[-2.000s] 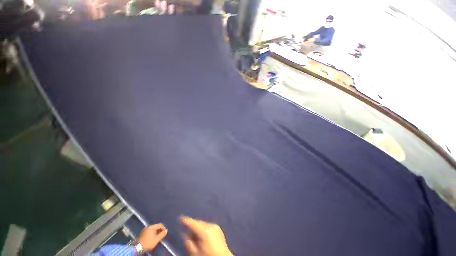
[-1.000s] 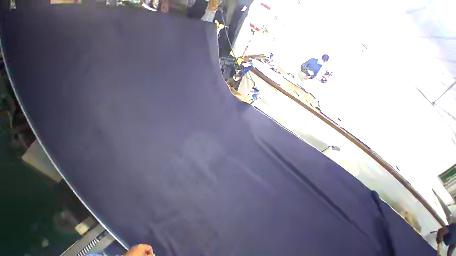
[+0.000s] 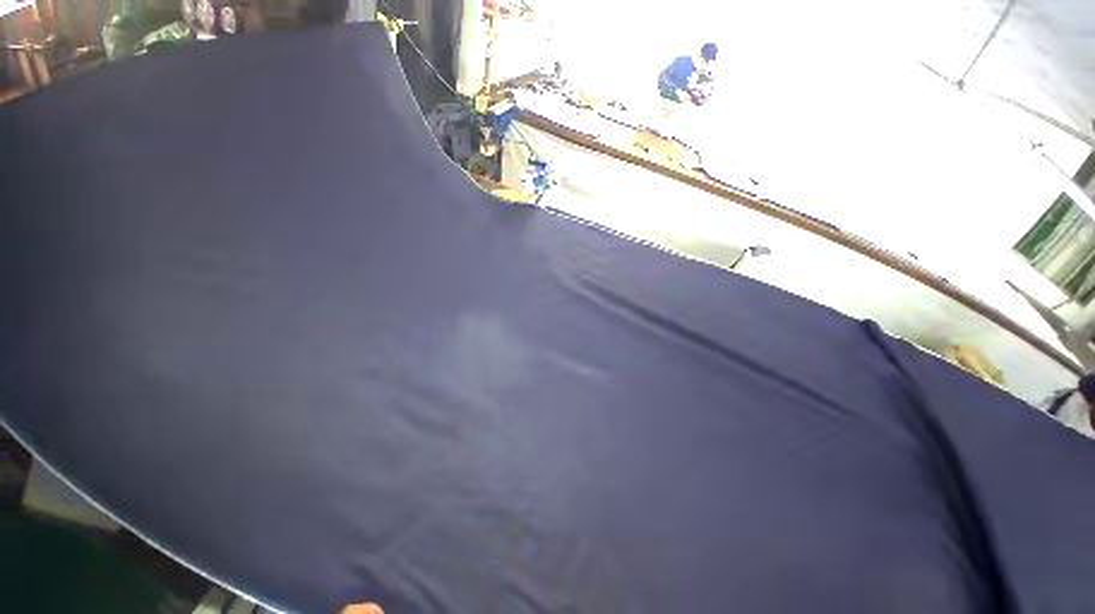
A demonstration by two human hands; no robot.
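A huge dark navy cloth (image 3: 480,360) covers the long surface in front of me. A long ridge runs across its right part, and a darker fold (image 3: 937,444) lies further right. Small wrinkles show near the bottom middle. The pale fabric edge (image 3: 144,530) curves along the lower left. A small part of one hand (image 3: 361,609) shows at the bottom edge, cut off by the frame. It seems to be my left hand; its fingers and any grip are hidden. My right hand is out of the picture.
A second long table with a brown edge (image 3: 769,206) stands beyond the cloth. A person in blue (image 3: 684,78) is behind it. Part of another person (image 3: 1081,402) shows at the right edge. Green floor (image 3: 72,570) lies at lower left, beside a metal frame part (image 3: 222,600).
The view has swung to the right. My right hand, seen over the cloth two seconds ago, has left the picture. My left hand now shows only at the bottom edge.
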